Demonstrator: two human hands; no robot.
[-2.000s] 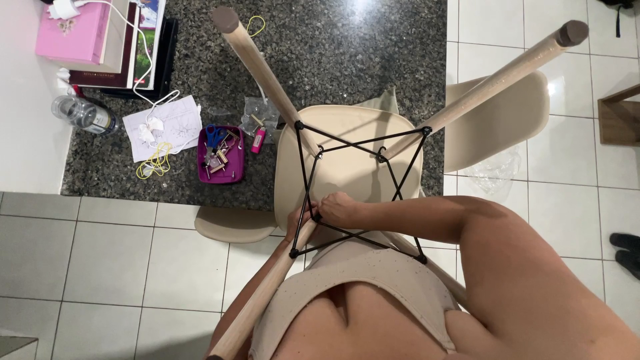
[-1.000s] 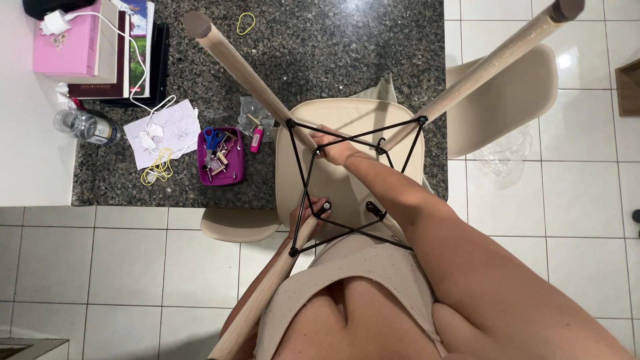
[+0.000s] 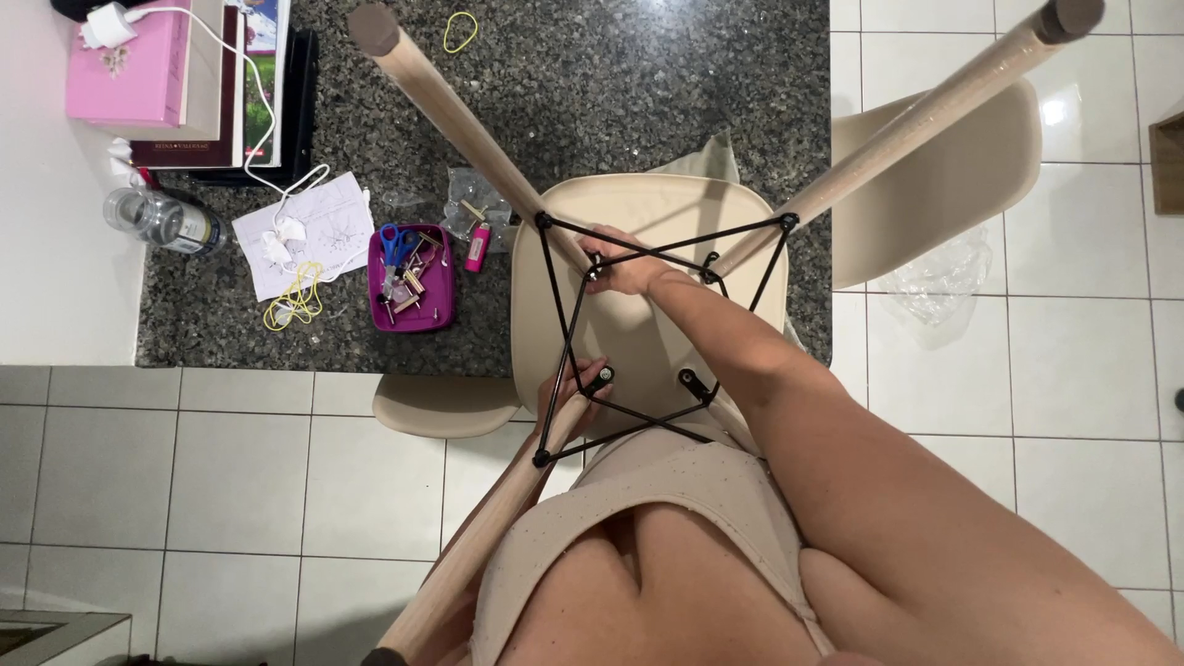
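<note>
An upside-down beige chair seat (image 3: 638,333) rests at the edge of the granite countertop, its wooden legs (image 3: 462,120) pointing up and outward. Black metal bracing rods (image 3: 661,252) cross between the legs. My right hand (image 3: 624,259) reaches across the seat to the bracket at the base of the upper left leg, fingers around it. Beside the lower left leg, my left hand (image 3: 564,393) has its fingers at a black bracket (image 3: 601,377) with a bolt head in it. Another black bracket (image 3: 694,384) lies at the lower right leg.
Left of the seat are a purple tray (image 3: 412,319) with blue scissors and hardware, a pink lighter (image 3: 477,248), an instruction sheet (image 3: 342,222), a plastic bottle (image 3: 166,222) and stacked books (image 3: 129,69). Another beige chair (image 3: 962,176) stands at the right; clear plastic (image 3: 939,277) is on the floor.
My right hand has moved from the lower left bracket, beside my left hand, up to the upper left one. My left hand stays near the lower left leg.
</note>
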